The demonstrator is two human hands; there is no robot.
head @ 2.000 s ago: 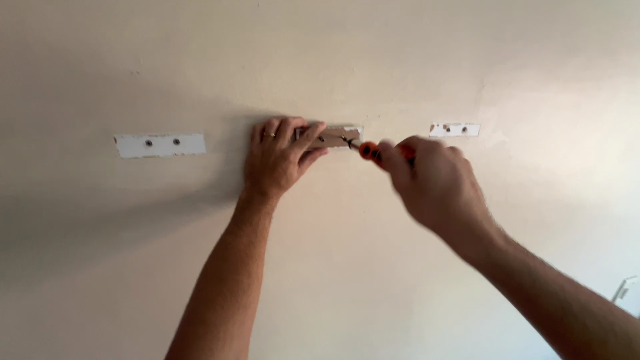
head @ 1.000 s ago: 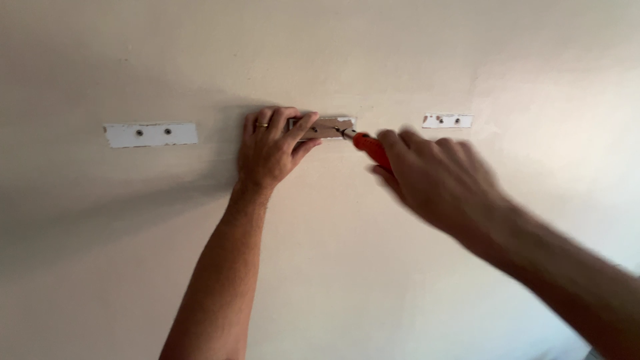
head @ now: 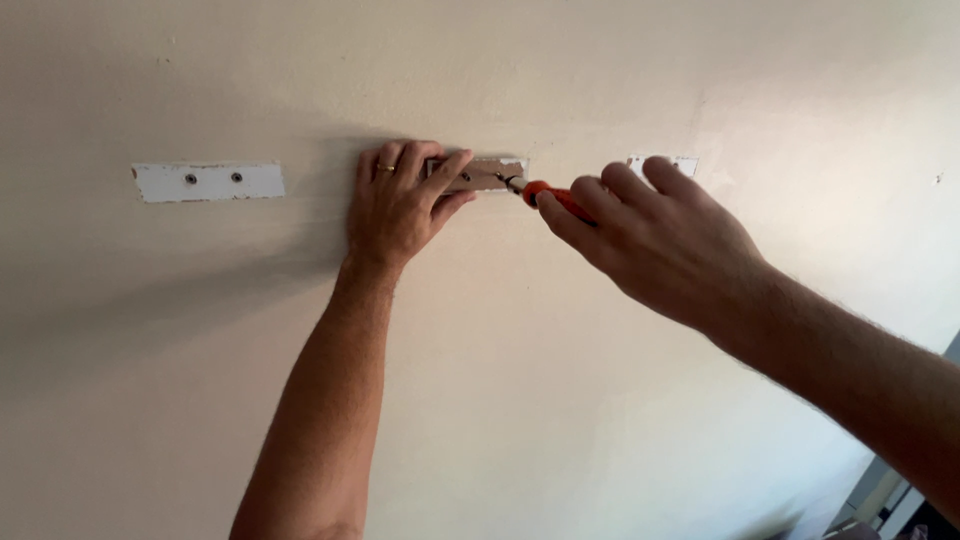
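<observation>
My left hand [head: 401, 199], a ring on one finger, holds a small brownish strip [head: 484, 174] flat against the wall between thumb and forefinger. Under the strip, white edges of a bare patch show. My right hand [head: 645, 217] grips a screwdriver [head: 555, 196] with an orange-red handle. Its metal shank slants to the strip's right part and meets what looks like a screw head [head: 499, 175]. Another dark screw or hole [head: 466, 177] shows beside my left fingertips. Whether the strip is fixed cannot be told.
On the beige wall [head: 480, 360], a white patch [head: 210, 182] with two plugged holes lies to the left. A second white patch [head: 686, 165] is partly hidden behind my right hand. Small marks dot the wall. Dark objects [head: 892, 510] stand at the bottom right corner.
My right hand has turned about the screwdriver handle, its knuckles now higher and its fingers more extended. My left hand has stayed on the strip.
</observation>
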